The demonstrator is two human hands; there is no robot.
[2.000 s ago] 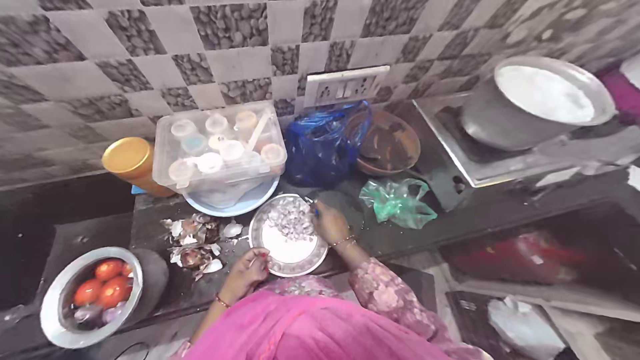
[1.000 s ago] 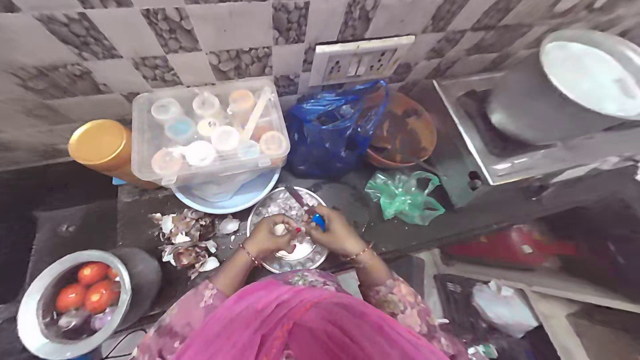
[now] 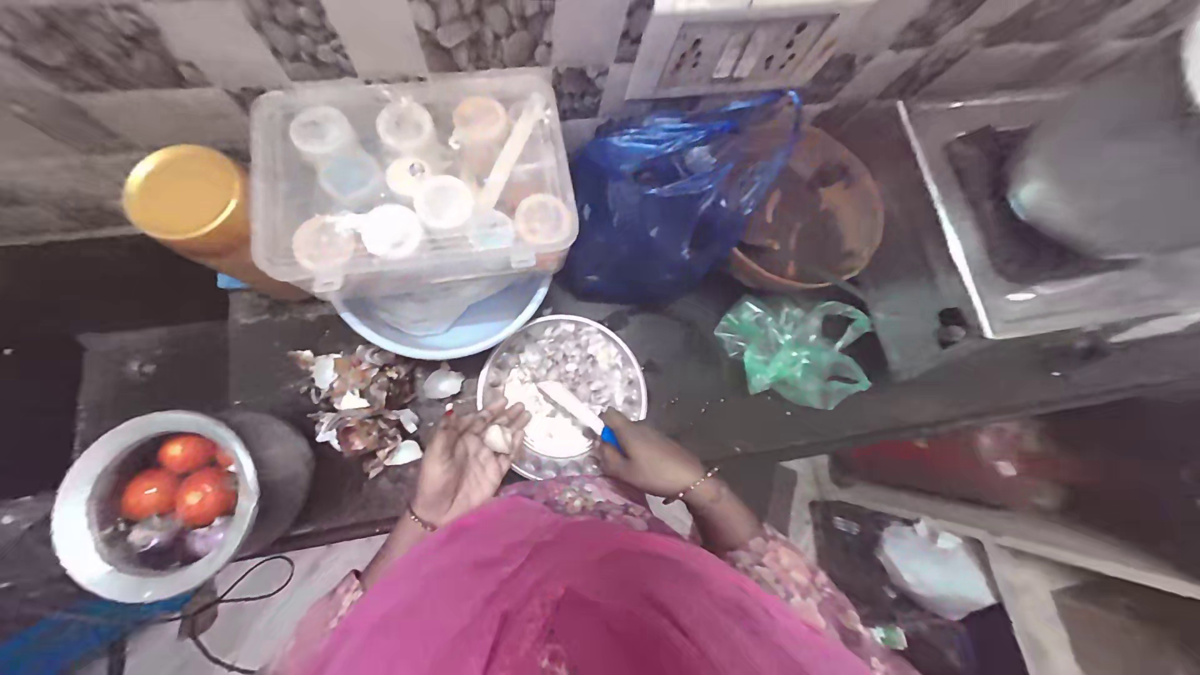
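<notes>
My right hand [image 3: 647, 457] grips the blue handle of a knife [image 3: 574, 409], whose pale blade lies over a round metal plate [image 3: 640, 398]. Chopped onion [image 3: 581, 356] covers the plate's far part, and finer white pieces lie nearer me. At the plate's left edge my left hand [image 3: 469, 464] is turned palm up, with a small pale piece, perhaps a garlic clove [image 3: 498, 438], resting on its fingers. Left of that hand, onion peels [image 3: 361, 403] are heaped on the dark counter.
A metal pot [image 3: 80, 511] with tomatoes [image 3: 186, 455] stands at left. Behind the plate are a blue basin [image 3: 441, 349], a clear box of jars [image 3: 412, 267] and a blue plastic bag [image 3: 637, 216]. To the right are a green bag [image 3: 797, 352], a brown bowl [image 3: 858, 216] and a stove [image 3: 956, 253].
My hands were together over the plate a second ago. Now they are apart, the left palm up at the plate's left edge, the right with the knife at its right.
</notes>
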